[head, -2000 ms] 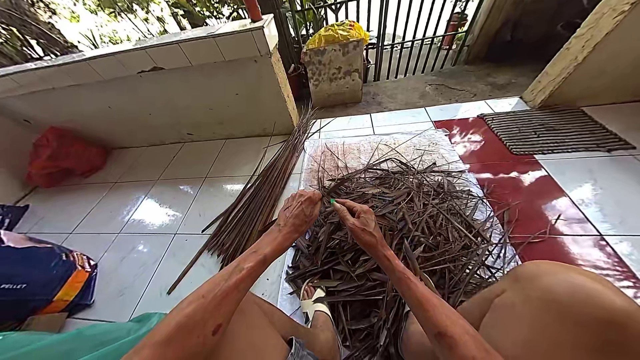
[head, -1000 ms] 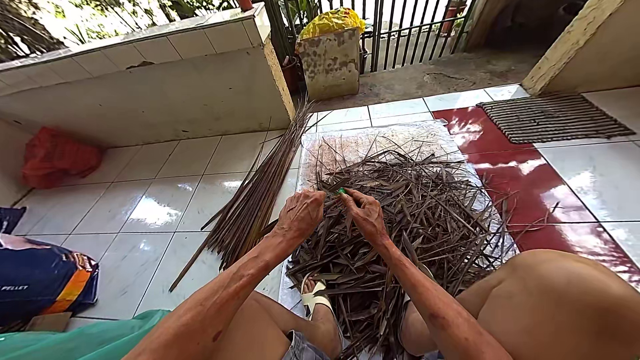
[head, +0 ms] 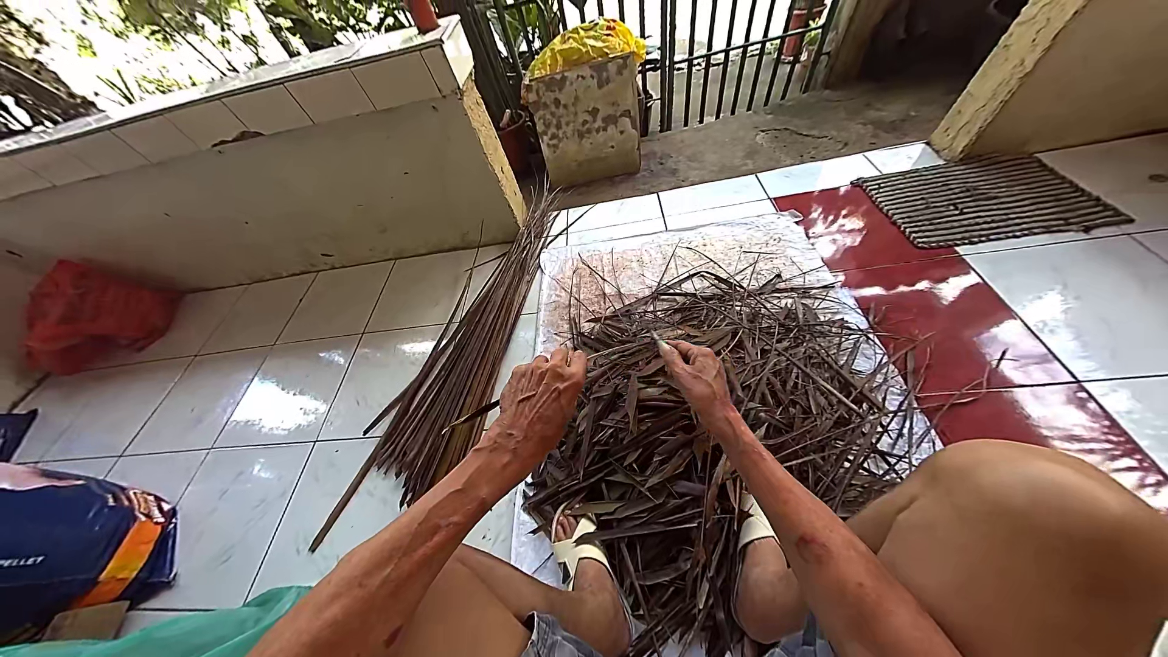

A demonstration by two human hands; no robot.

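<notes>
My left hand (head: 540,394) is closed around a thin dried palm leaflet (head: 473,415), whose dark end sticks out to the lower left. A thin strand runs from it toward my right hand (head: 695,372), which pinches a small blade-like tool (head: 657,338) between thumb and forefinger; the tool is mostly hidden. Both hands are above a large heap of brown dried leaf strips (head: 675,456) on a white cloth (head: 558,301). Left of the heap lies a bundle of long dried leaflets (head: 465,374) on the tiles.
My sandaled feet (head: 584,552) rest at the heap's near edge. A red plastic bag (head: 91,315) and a dark blue printed sack (head: 87,538) are at the left. Beyond are a low wall (head: 265,192), a concrete block (head: 589,119) with yellow plastic, a metal gate (head: 712,68) and a ribbed mat (head: 990,203).
My right hand has moved slightly away from my left, and a thin strand now shows between them. The green part at my right fingertips no longer shows clearly.
</notes>
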